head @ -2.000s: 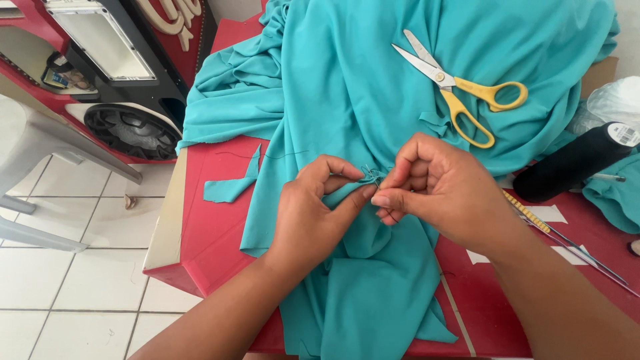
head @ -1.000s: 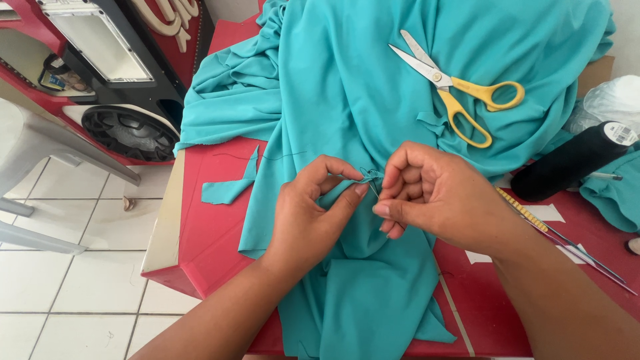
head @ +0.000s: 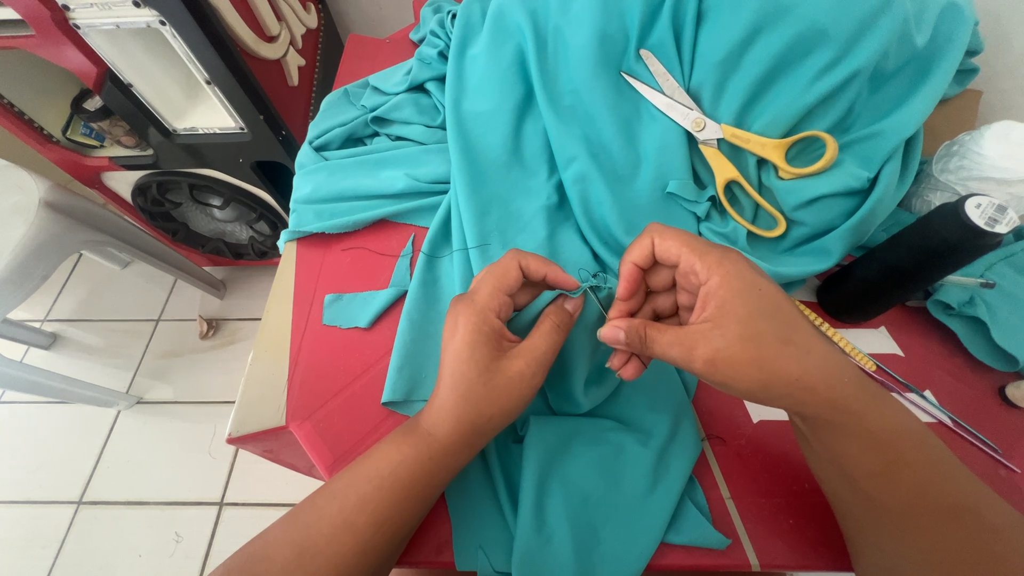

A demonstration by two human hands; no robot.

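Turquoise fabric (head: 544, 120) lies in folds over a red surface. My left hand (head: 512, 336) pinches a gathered edge of it between thumb and forefinger. Close by on the right, my right hand (head: 688, 312) holds a thin sewing needle (head: 597, 302) between thumb and fingertips, its far end at the gathered edge. Dark thread (head: 592, 276) loops loosely above that edge. Scissors with yellow handles (head: 724, 140) rest on the fabric beyond my right hand, blades parted. A small turquoise scrap (head: 364, 308) lies left of my left hand.
A black thread cone (head: 904, 260) lies at the right, near yellow-patterned tweezers (head: 840, 336) and white tape pieces (head: 872, 341). A clear plastic bag (head: 980, 160) sits behind the cone. To the left stand a grey plastic chair (head: 88, 232) and a cabinet with a black round speaker (head: 208, 214).
The needle now shows between my right fingertips and the gathered edge, with my right hand slightly to the right of its place two seconds ago. My left hand keeps its pinch on the fabric.
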